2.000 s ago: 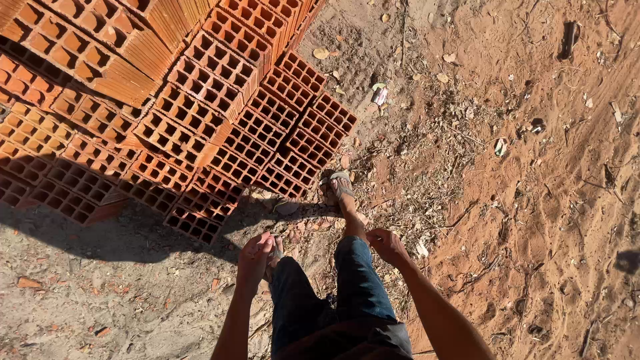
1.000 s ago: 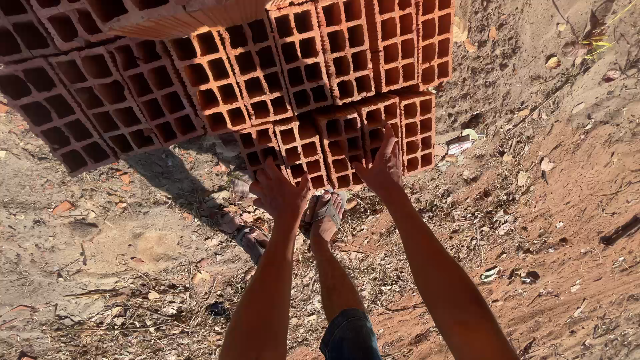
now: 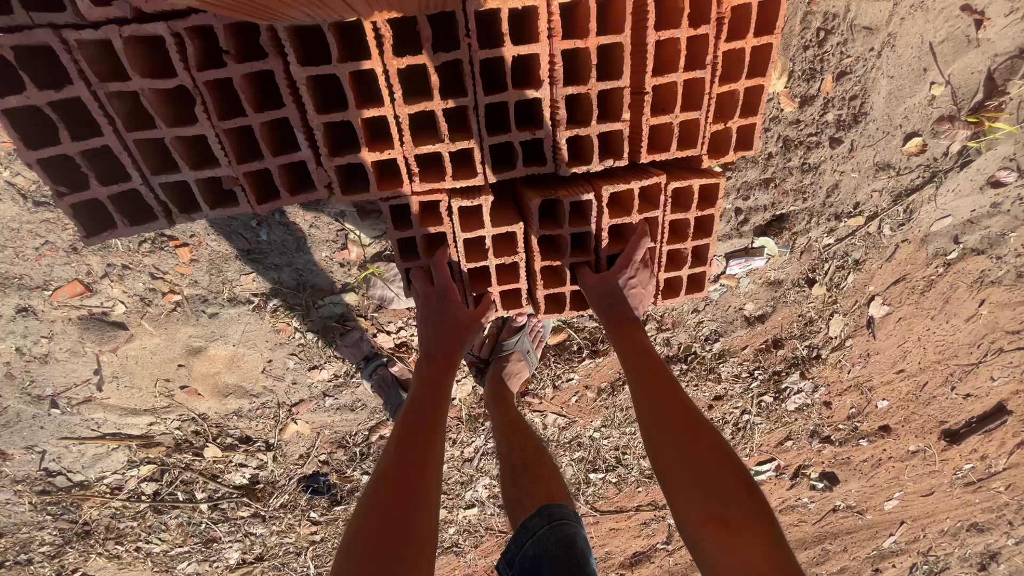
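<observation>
Hollow clay bricks are stacked with their square-celled ends facing me. Below the upper row is a shorter row, which both hands touch. My left hand lies over the lower left brick, beside a second one, fingers spread. My right hand is at the brick second from the right end, its thumb side near the middle brick. Whether either hand grips a brick is not clear, as some fingertips are hidden among the cells.
My sandalled foot stands just below the lower row, and the other foot is to its left in shadow. Dry leaves and twigs cover sandy ground. A brick fragment lies at left, a dark stick at right.
Both hands were low near my legs two seconds ago, then reached up to the lower row of bricks. The view has moved in closer to the stack.
</observation>
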